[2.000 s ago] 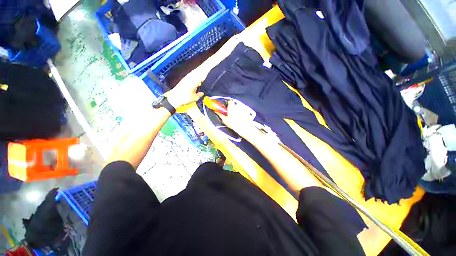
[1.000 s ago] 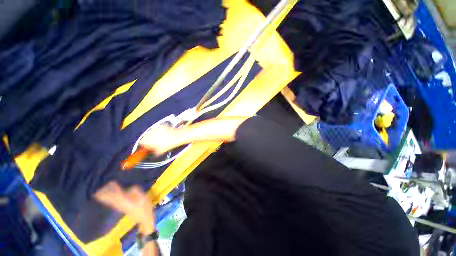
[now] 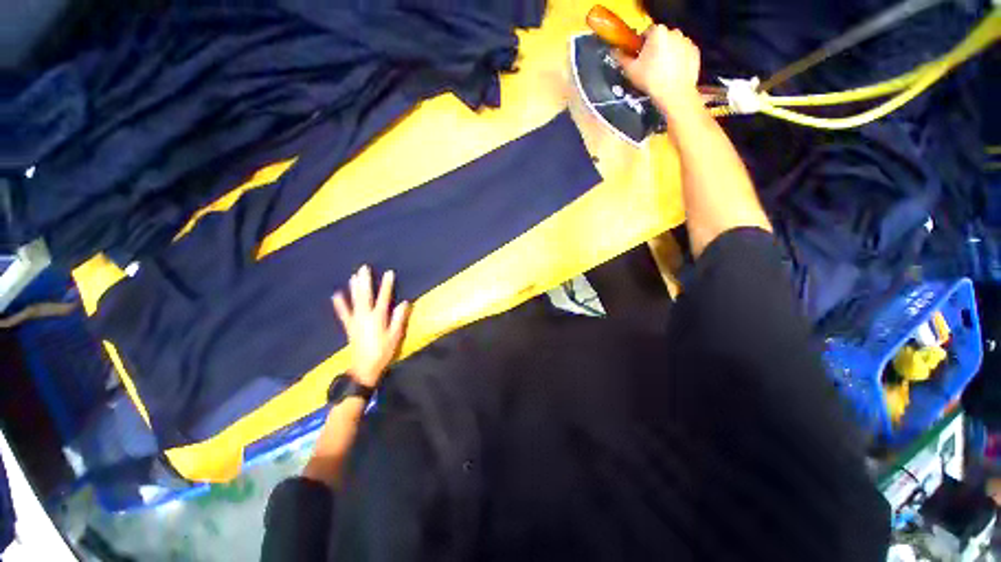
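Dark navy trousers [image 3: 439,225] lie flat on the yellow table cover [image 3: 483,294], waist end at the left, one leg's hem near the iron. My left hand [image 3: 371,324] lies spread on the trousers near their front edge and grips nothing. My right hand [image 3: 664,68] is shut on the orange-brown handle [image 3: 615,30] of the steam iron [image 3: 615,93]. The iron stands on yellow at the table's right end, past the hem. A small white label [image 3: 133,269] shows near the waist end.
Heaped navy garments [image 3: 220,99] lie along the far side, more dark cloth [image 3: 845,187] at the right. Yellow and pale hoses [image 3: 867,108] run right from the iron. A blue crate [image 3: 957,368] with yellow scraps stands at lower right.
The view has turned. The iron has moved from over the trousers to beyond the hem. My left hand, blurred above the cloth near the waist end before, now rests on the trousers further along.
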